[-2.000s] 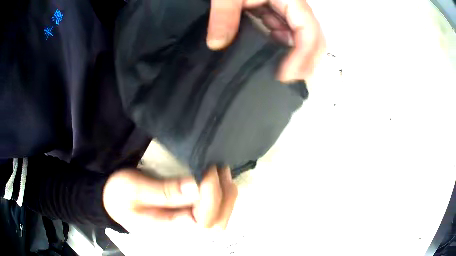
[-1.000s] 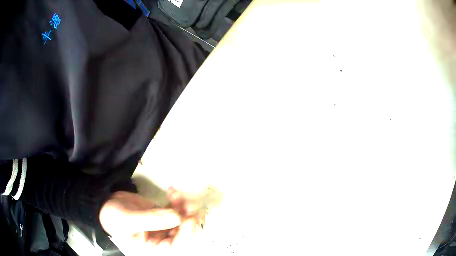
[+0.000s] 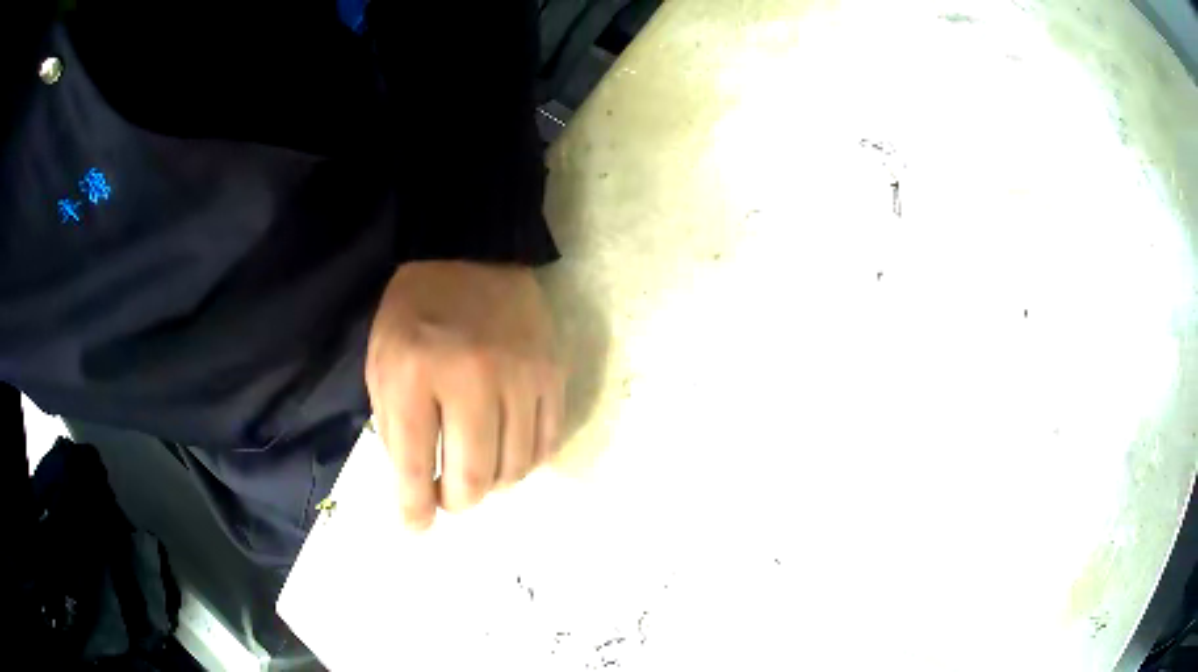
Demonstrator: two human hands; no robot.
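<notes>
My left hand (image 3: 466,387) comes down from the top in a black sleeve. It lies palm down over the near edge of the pale, rounded tabletop (image 3: 815,394), with its back towards me. Its fingers point to the bottom of the picture and are bent, nearly side by side. The thumb and palm are hidden, and I cannot tell whether anything is under the fingers. My right hand is not in view. No bag piece shows on the visible part of the tabletop.
My dark apron (image 3: 171,289) with blue embroidered characters fills the left side. Dark, unclear items (image 3: 578,46) lie beyond the table edge at the top. A dark object (image 3: 86,525) and a pale bar (image 3: 217,637) are at the lower left. Small dark marks dot the tabletop.
The dark bag piece held in both hands two seconds ago is out of view. My right hand has left the lower left, and my left hand has come in over the near edge.
</notes>
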